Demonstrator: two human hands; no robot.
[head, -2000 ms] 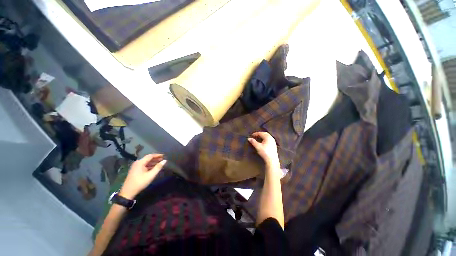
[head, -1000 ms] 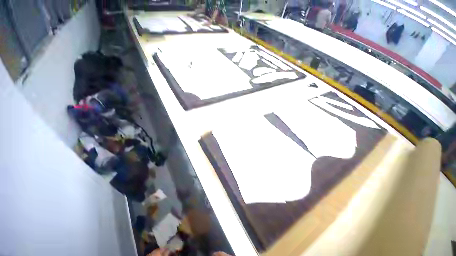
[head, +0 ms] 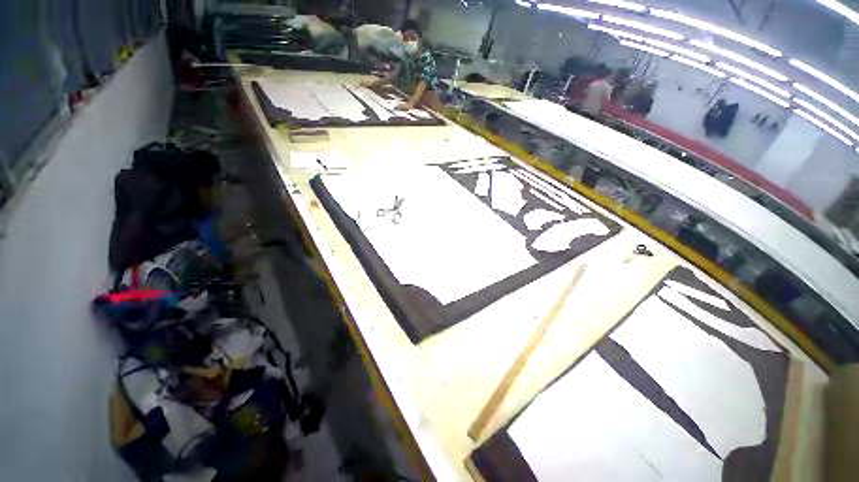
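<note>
Neither of my hands is in the picture. Nearest in front of me, large white paper pattern pieces (head: 575, 424) lie on dark fabric (head: 499, 459) at the lower right, cut off by the bottom edge. Narrow white pattern strips (head: 721, 315) lie on that fabric's far side. A long thin tan wooden ruler (head: 527, 353) lies beside this layout. Beyond it, a second layout has a large white paper sheet (head: 443, 235) with open scissors (head: 391, 209) on it, and small white pieces to its right.
The long table (head: 414, 391) runs away from me. Fabric scraps (head: 202, 386) cover the floor at left. A person (head: 414, 71) leans over a far layout. Another dark-handled tool (head: 643, 249) lies near the yellow rail (head: 664, 243). The kraft roll (head: 841, 424) is at the right edge.
The view has risen from the checked garment, roll and my hands to the whole table. The hand parts at the bottom edge one second ago are gone. The far person, ruler and both tools now show clearly.
</note>
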